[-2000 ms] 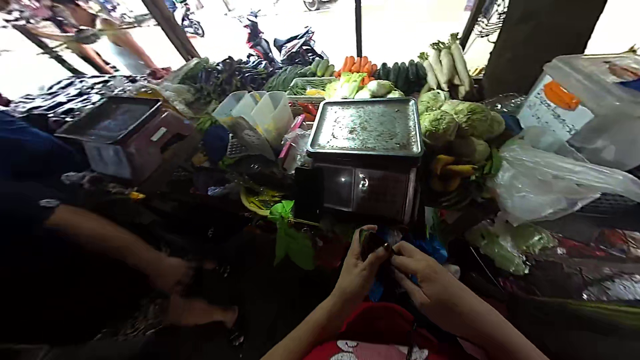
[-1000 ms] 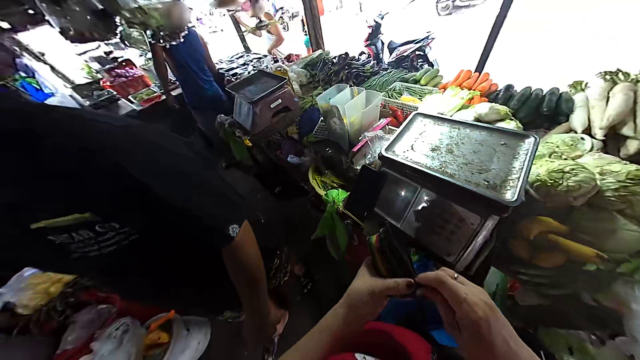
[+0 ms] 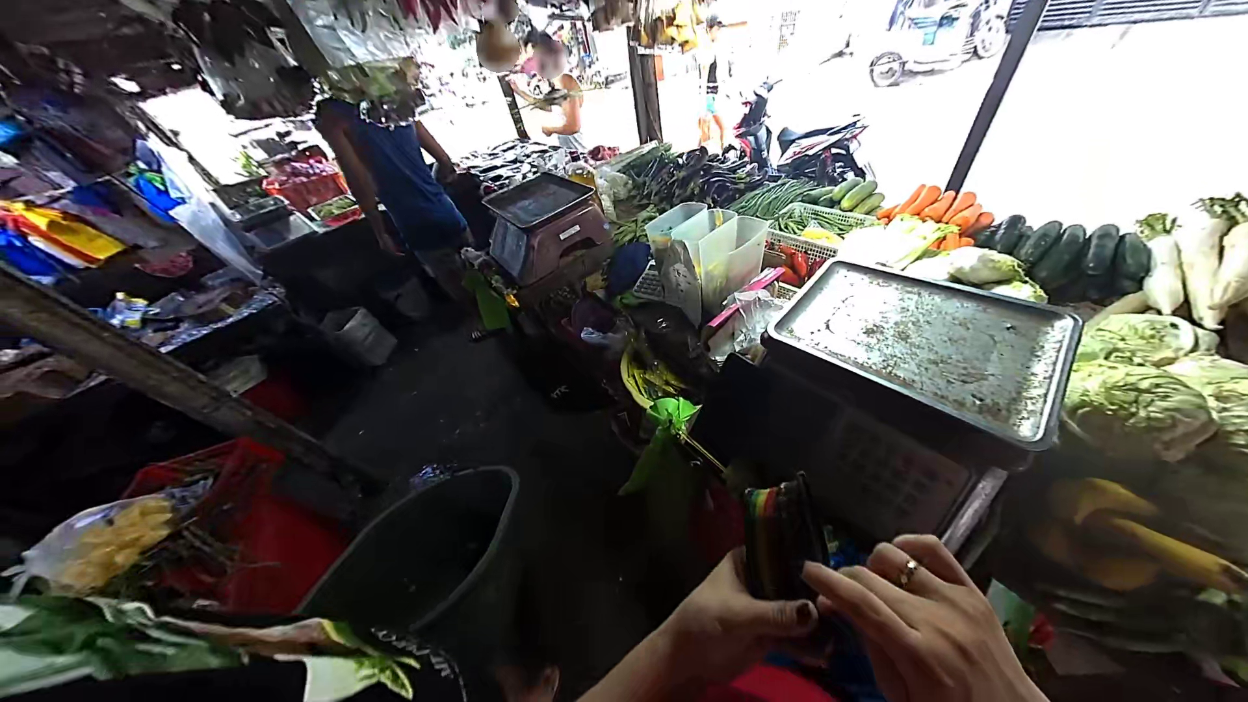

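My left hand (image 3: 746,616) grips a small dark purse or wallet (image 3: 780,536) with red, yellow and green stripes, held upright low in the view. My right hand (image 3: 912,609), with a ring on one finger, has its fingertips against the right side of that item; whether they pinch it is hard to tell. Just beyond both hands is a weighing scale with a worn metal tray (image 3: 926,341). Left of the scale, a bright green plastic bag (image 3: 673,414) hangs by a basket.
Carrots (image 3: 941,207), dark green cucumbers or squash (image 3: 1072,255), white radishes (image 3: 1194,258) and cabbages (image 3: 1136,390) lie behind and right of the scale. A second scale (image 3: 546,219) stands farther left, near a person in blue (image 3: 400,175). A dark bin (image 3: 429,546) and red crate (image 3: 263,536) stand lower left.
The view has swung left. The person in a dark shirt, close on the left before, is mostly out of that place, and the bin and floor there now show. The striped item stands more upright.
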